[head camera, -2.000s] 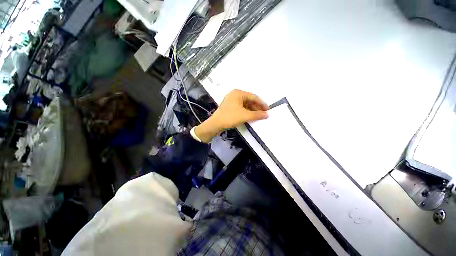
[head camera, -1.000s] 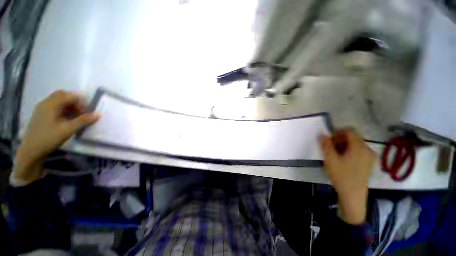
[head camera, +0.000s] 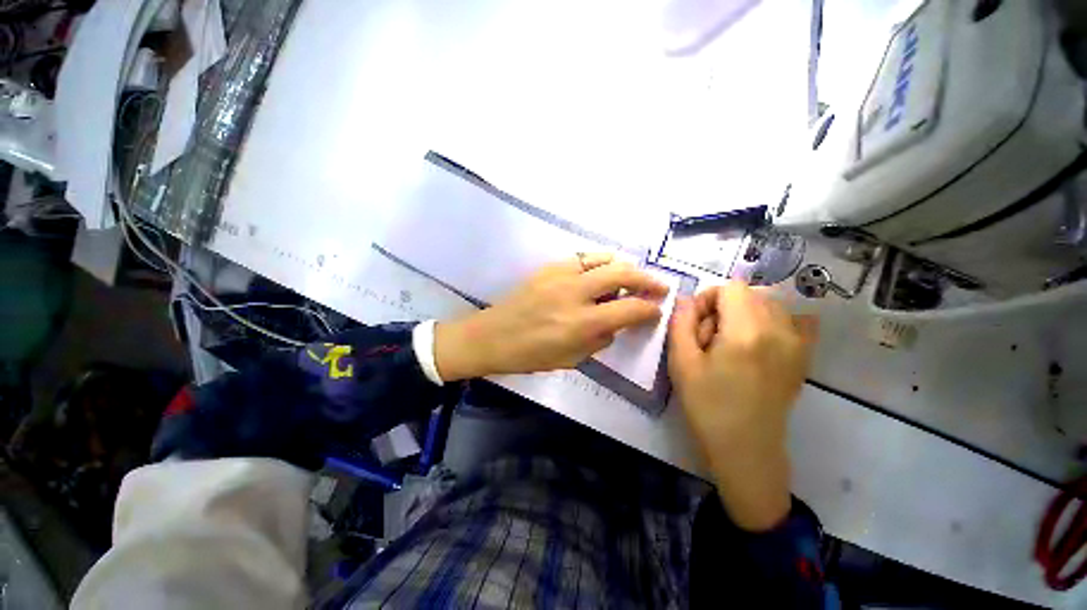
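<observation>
A curved grey band (head camera: 507, 197) with a pale layer (head camera: 459, 226) on it lies on the white table, its right end just in front of the needle plate. My left hand (head camera: 554, 319) lies over the band, its fingertips pinching at the right end. My right hand (head camera: 745, 381) pinches the band's right end edge, fingertips close to the left ones. The fingers hide part of that end. The sewing machine head (head camera: 954, 131) stands at the right, with a small metal part (head camera: 721, 221) by the plate.
Red-handled scissors (head camera: 1061, 536) lie at the right edge, partly cut off. A plastic-wrapped roll (head camera: 227, 131) and thin cables (head camera: 131, 226) are at the table's left. Ruler marks (head camera: 322, 262) run along the front edge. A pale sleeve or cover (head camera: 203, 536) is at lower left.
My left hand has moved from the band's left end to near its right end, beside my right hand. The band now lies slanted in view as the camera turned.
</observation>
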